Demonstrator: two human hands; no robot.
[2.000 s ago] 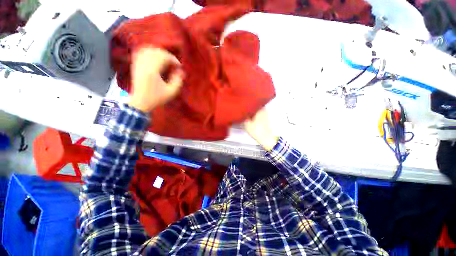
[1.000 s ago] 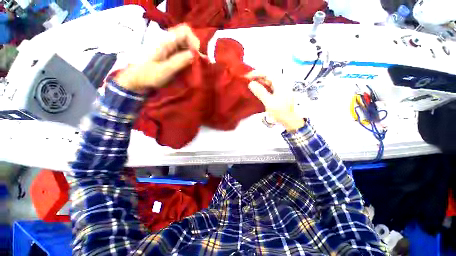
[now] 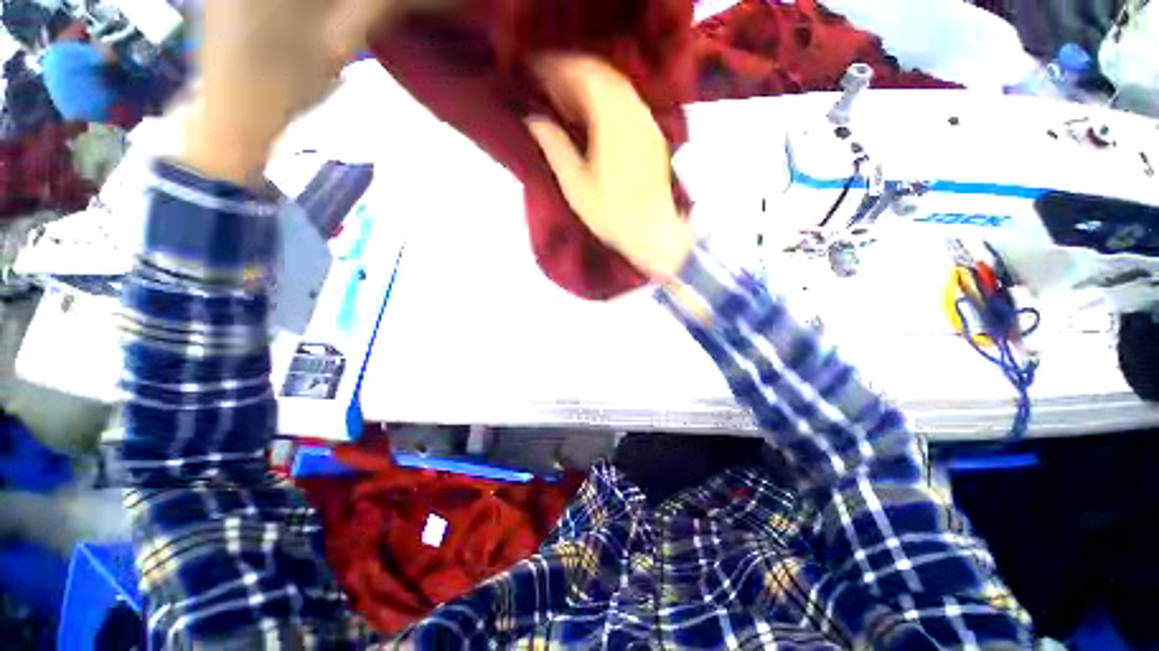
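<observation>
A red garment piece [image 3: 585,248] is raised at the top centre, close to the camera, its lower end hanging over the white table. My right hand [image 3: 616,172] is on the garment, fingers bent into its folds. My left hand [image 3: 261,76] is raised at the top left, blurred and partly cut off by the top edge. The garment's upper left part reaches toward it, but its fingertips are not clear, so its grip cannot be told.
The white sewing machine [image 3: 966,197] stands right of centre. Yellow-and-red-handled scissors [image 3: 969,305] and a dark blue cord [image 3: 1021,382] lie below it. More red garments [image 3: 794,51] are piled behind. Red cloth [image 3: 445,509] lies below the table edge [image 3: 572,416].
The garment has gone up from the table toward the camera. My left hand has moved up and left; my right hand has moved up and left onto the cloth. The view has shifted.
</observation>
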